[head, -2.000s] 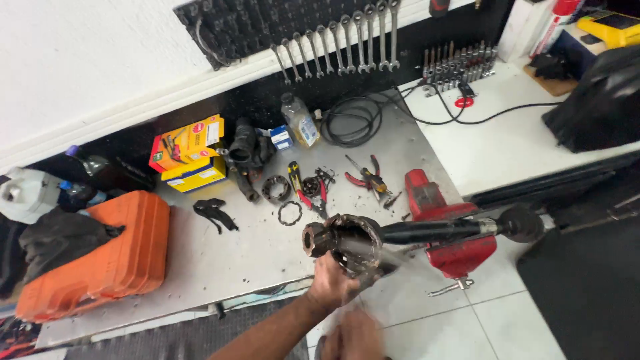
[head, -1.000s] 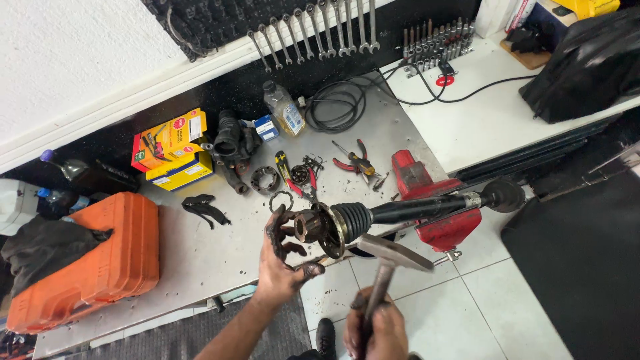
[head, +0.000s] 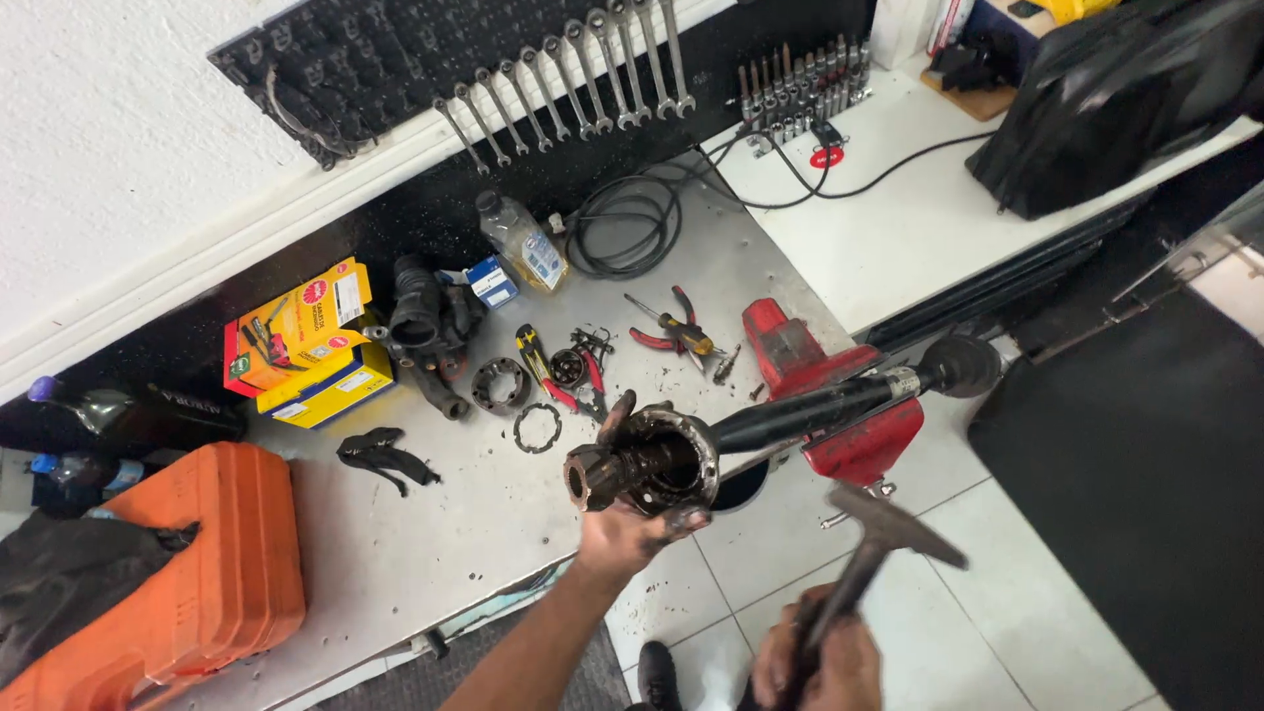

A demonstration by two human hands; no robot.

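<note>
A black axle shaft [head: 820, 410] is clamped in a red bench vise [head: 849, 395], tilted up to the right. At its near end is a greasy, open CV joint housing [head: 706, 459] with a splined metal piece [head: 597, 476] sticking out to the left. My left hand [head: 627, 533] cradles the joint from below, grease on its fingers. Lower right, my right hand [head: 820, 657] grips the handle of a hammer [head: 884, 533], whose head is close to the vise's lower side, apart from the joint. A bearing cage [head: 501, 386] and a thin metal ring [head: 537, 429] lie on the metal bench.
Pliers [head: 671, 341], a screwdriver [head: 688, 336], cutters [head: 592, 380], a fluid bottle [head: 523, 242], coiled cable [head: 622, 227] and yellow boxes [head: 326, 385] are on the bench. An orange case [head: 237, 553] stands at left. Wrenches [head: 583, 84] hang behind. A black cloth [head: 385, 459] lies near the case.
My left hand has moved from beside the joint's left end to beneath it. The hammer in my right hand has shifted away from the joint, to the right.
</note>
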